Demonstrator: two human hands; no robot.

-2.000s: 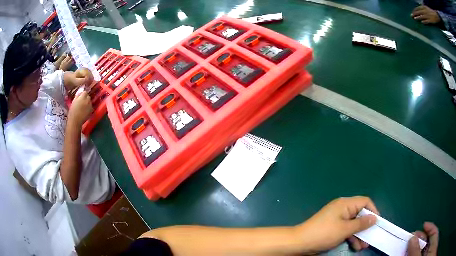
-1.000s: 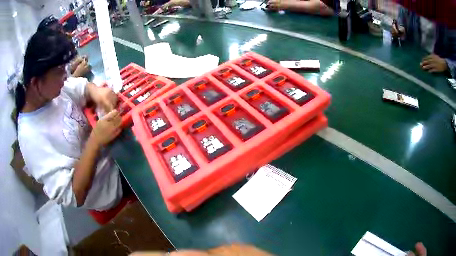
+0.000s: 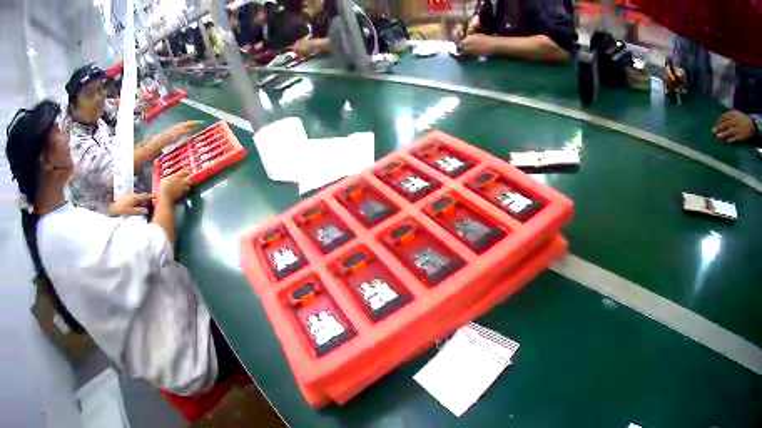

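Neither of my hands is in the picture. A coral-red foam phone tray (image 3: 334, 364) lies tilted across the green bench in front of me, stacked on another one. Its pockets, in two rows, hold part-built phones (image 3: 378, 292) with dark red bodies, black ovals with orange rings and silver-white metal patches. A white label sheet (image 3: 459, 374) with small marks along one edge lies beside the tray's near edge, partly folded. A small white tip shows at the bottom edge, too cut off to name.
Two workers sit at the left; one, in a white top (image 3: 117, 284), touches another red tray (image 3: 235, 155). White sheets (image 3: 338, 159) lie behind my tray. White-and-dark bars (image 3: 709, 206) lie at the right. More people sit across the bench.
The view has shifted, so the tray sits lower in the picture. My hands and the white piece they held have left the frame. The neighbour's red tray has moved farther away along the bench.
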